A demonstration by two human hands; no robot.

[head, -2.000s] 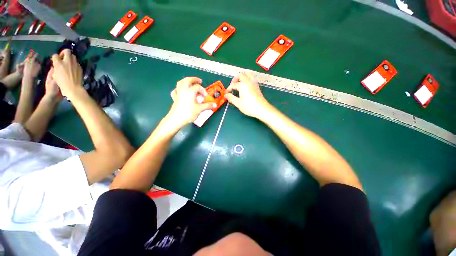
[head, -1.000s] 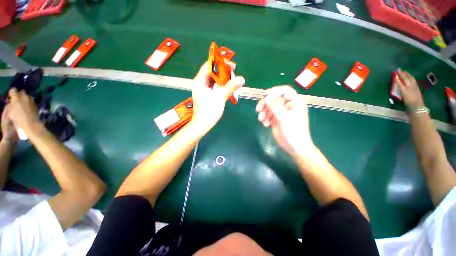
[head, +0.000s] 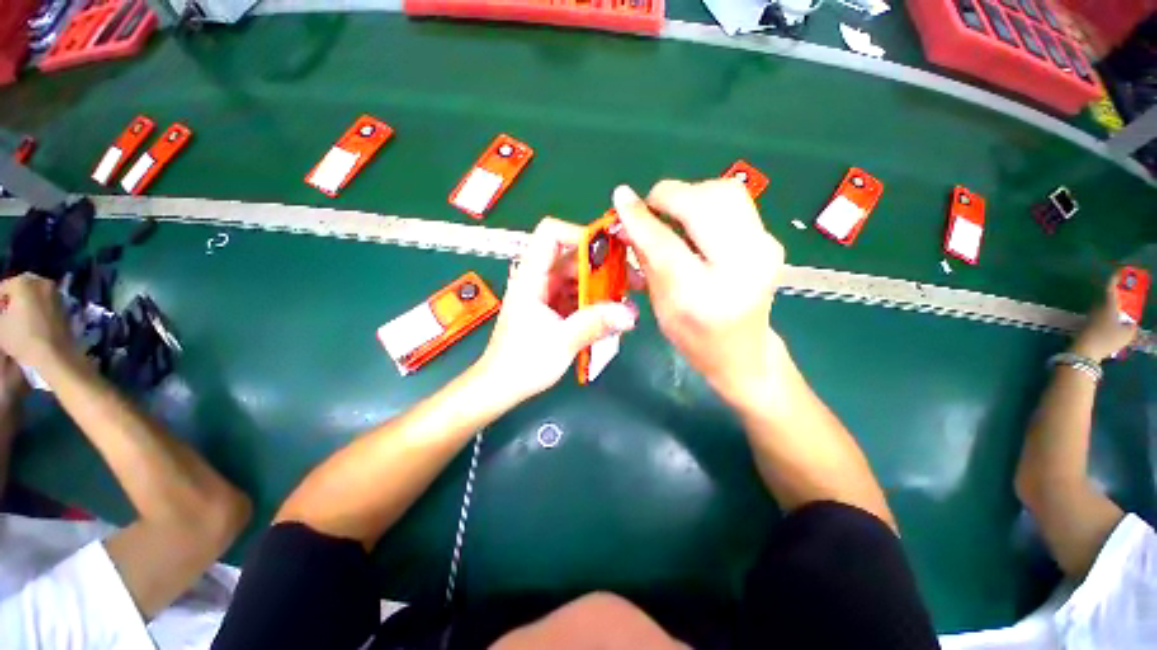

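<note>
My left hand [head: 539, 324] holds an orange phone housing [head: 600, 286] on edge over the near table, its dark round camera spot near the top and a white label low on it. My right hand [head: 711, 273] is at the housing's upper end, thumb and forefinger pinched close to its top edge; whether a small part is between the fingertips cannot be told. Left of my left hand, orange housings [head: 467, 302] with a white label lie stacked on the near table.
Several orange housings [head: 491, 175] lie on the green belt beyond the metal rail [head: 368, 229]. A small white ring [head: 548, 436] lies on the near table. Neighbours' hands work at left [head: 32, 324] and right [head: 1106, 328]. Red trays [head: 1015, 45] stand beyond.
My right hand has moved in to the top of the held housing, which now hangs lower and nearer me. The right neighbour's hand has lifted a housing. The belt pieces have shifted.
</note>
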